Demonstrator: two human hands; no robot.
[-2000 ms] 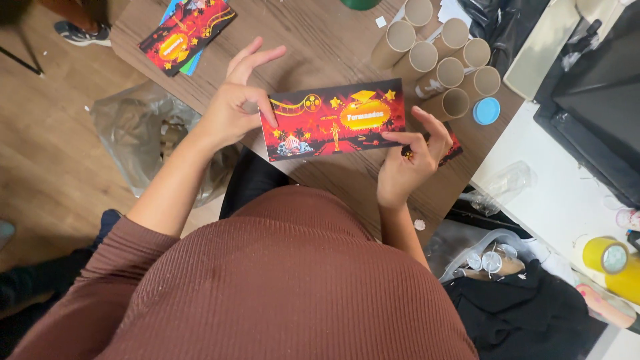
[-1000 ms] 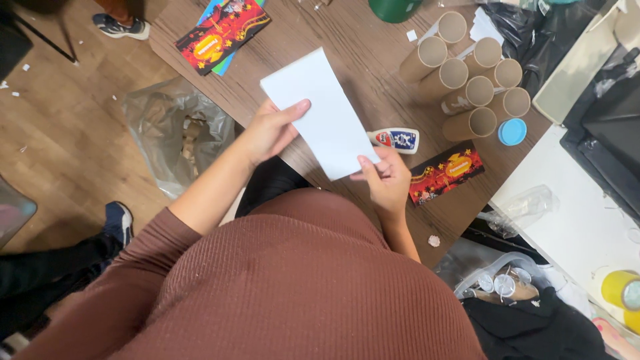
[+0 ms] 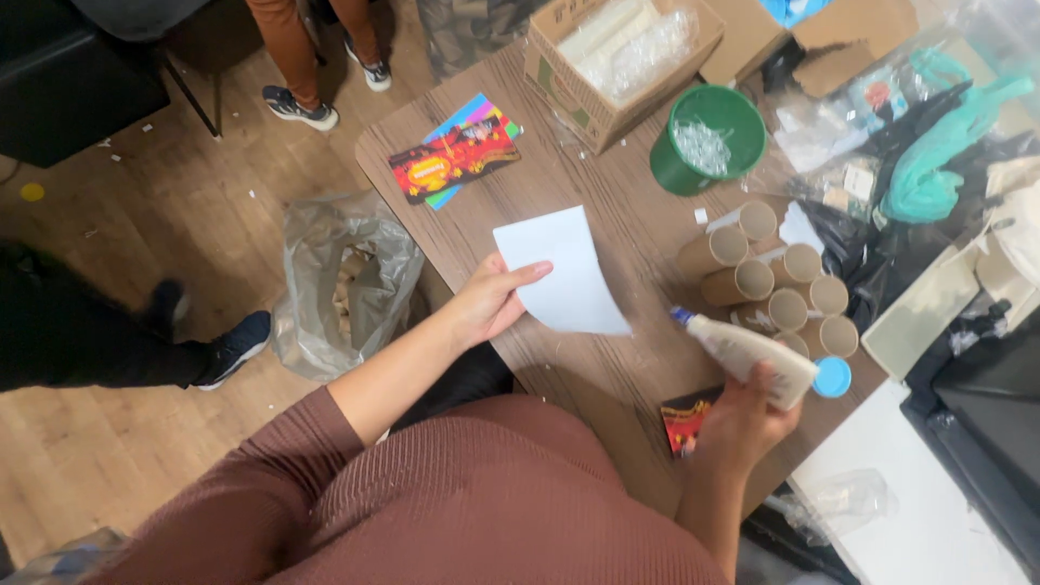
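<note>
My left hand (image 3: pixel 500 301) pinches a card (image 3: pixel 561 272) by its left edge, thumb on the white side that faces up; its near right corner curls and is blurred. To the right, my right hand (image 3: pixel 751 414) grips a white glue bottle (image 3: pixel 756 353), whose blue tip (image 3: pixel 681 315) points left toward the card. Partly under that hand lies a red and black printed card (image 3: pixel 684 422). More printed cards (image 3: pixel 455 158) lie overlapped at the table's far left corner. Several cardboard tubes (image 3: pixel 786 310) stand upright beyond the bottle, beside a light blue round lid (image 3: pixel 832 377).
A green bucket (image 3: pixel 707 175) with clear pieces and a cardboard box (image 3: pixel 605 122) of wrapped items stand at the far side. Plastic bags (image 3: pixel 926 179) lie on the right. A plastic bag (image 3: pixel 317 325) stands on the floor at left. Other people's feet (image 3: pixel 301 110) show nearby.
The card was turned from its printed side to its white side. My right hand has let go of it and taken up the glue bottle, which lay on the table. The view now reaches farther across the table.
</note>
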